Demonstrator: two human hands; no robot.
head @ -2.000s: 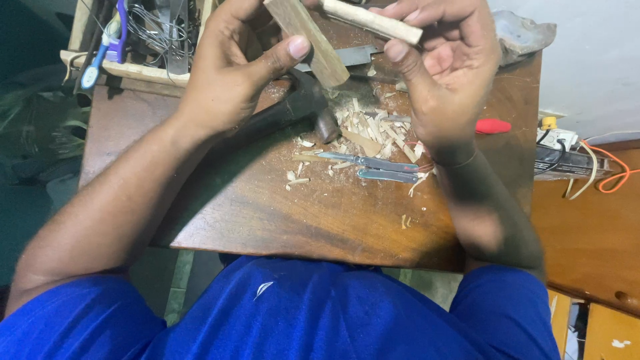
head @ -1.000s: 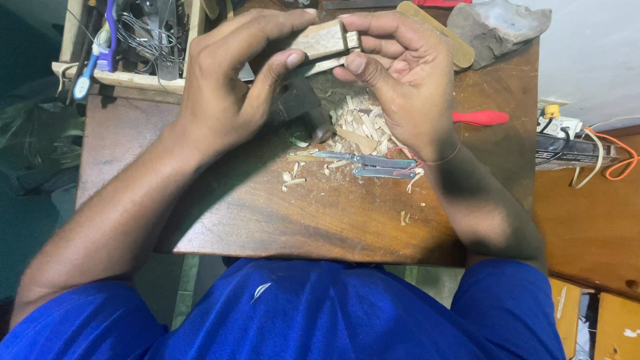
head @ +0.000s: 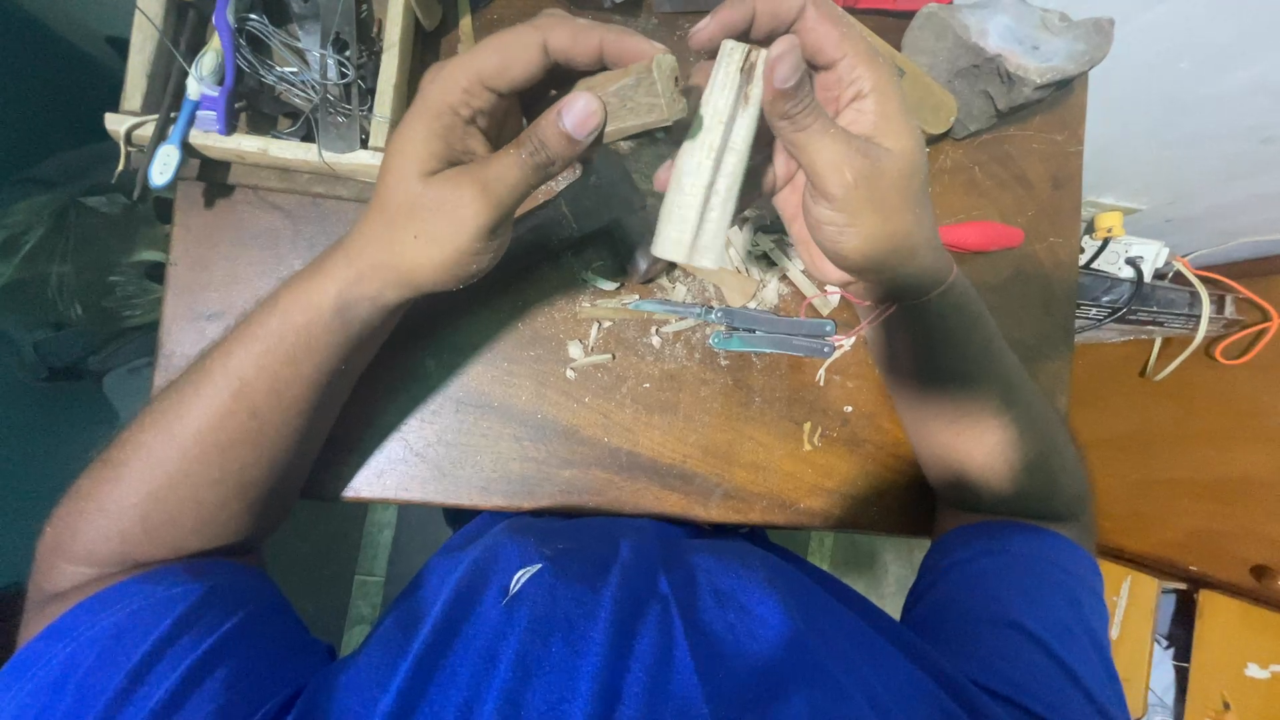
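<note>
My left hand point(head: 480, 160) grips a brown wooden block point(head: 640, 98) between thumb and fingers, its end turned to the right. In my right hand point(head: 850, 150) is a pale wood piece point(head: 705, 165) with a groove along its length, held upright at a slight tilt. The two pieces are close together above the table. Below them lie wood shavings point(head: 790, 270) and a folding multi-tool point(head: 772, 332) with its blade out to the left and a red cord attached. Behind the pieces a dark tool, partly hidden, rests on the wooden table point(head: 600, 440).
A wooden box point(head: 270, 155) with wires, metal strips and toothbrushes stands at the upper left. A grey stone point(head: 1000, 60) lies at the upper right beside a tan flat strip point(head: 915, 85). A red handle point(head: 982, 237) is right of my wrist. Plugs and cables point(head: 1130, 255) are beyond the right edge.
One second ago both wood pieces were together between my hands; now they are apart. The pale piece has swung from lying across to nearly upright, its grooved side showing.
</note>
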